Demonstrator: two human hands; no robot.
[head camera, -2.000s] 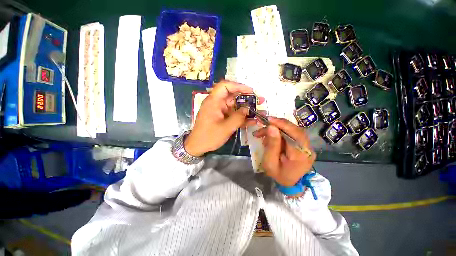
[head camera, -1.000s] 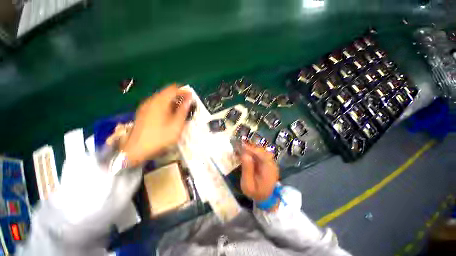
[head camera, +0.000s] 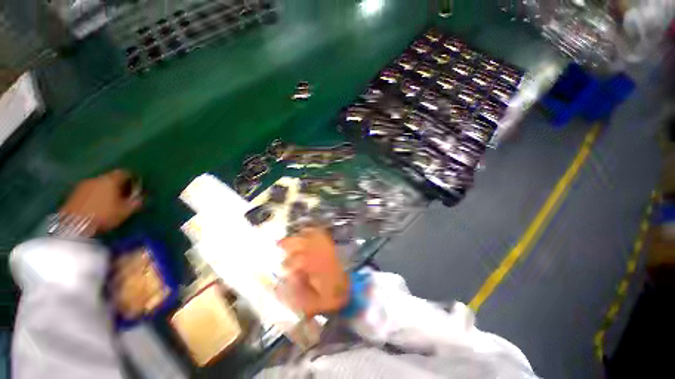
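Observation:
Everything is motion-blurred. My left hand (head camera: 103, 201) is at the far left, above the blue bin, with a small dark thing at its fingertips that looks like a watch housing (head camera: 133, 186). My right hand (head camera: 314, 272) is over the lower right of the white adhesive sheets (head camera: 229, 235); its fingers look curled and no tweezers can be made out. Loose housings (head camera: 259, 215) lie in a blurred cluster to the right of the sheets, some on a cream card. The cream pad (head camera: 207, 324) is at the bench edge, left of my right hand.
The blue bin (head camera: 172, 285) holds tan pieces, left of the pad. A black blister tray (head camera: 444, 111) filled with housings is at the upper right. One housing (head camera: 302, 91) lies alone on the green mat. More dark parts (head camera: 178, 33) are in rows at the far side.
The view has swung right. My hands were together on a housing with tweezers; they are now apart. My left hand has moved out past the blue bin, my right hand is over the sheets.

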